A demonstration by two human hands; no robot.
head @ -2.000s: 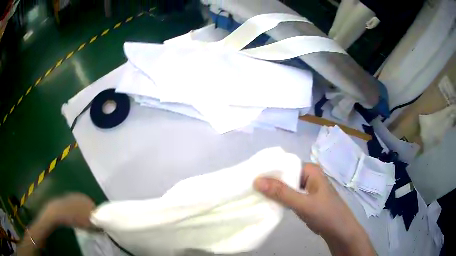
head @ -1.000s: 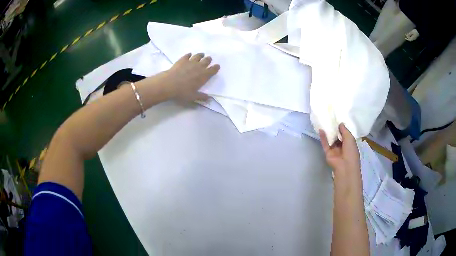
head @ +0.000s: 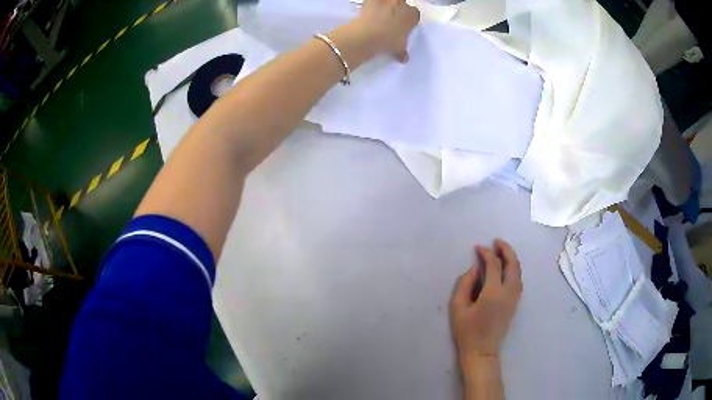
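A stack of white cut pieces (head: 468, 94) lies at the back of the pressing table. My left hand (head: 388, 25) reaches over it at the top of the view, fingers bent at the cloth; whether they pinch a layer is hidden. A greyish-white layer (head: 293, 25) shows beyond my left forearm. My right hand (head: 488, 301) is empty, its fingers loosely curled, above the off-white table cover (head: 351, 258). A creamy white garment piece (head: 597, 117) lies bunched over the right end of the stack.
A black disc with a pale centre (head: 212, 84) lies at the far left. Small white pieces (head: 617, 273) lie at the right, beside a brown strip (head: 640, 226) and dark blue cloth. Yellow-black floor tape (head: 117, 166) and a yellow wire cart (head: 31, 234) are at the left.
My right hand has let go of the creamy piece and moved down over the table. My left hand has moved up and right across the stack, whose top layers have shifted.
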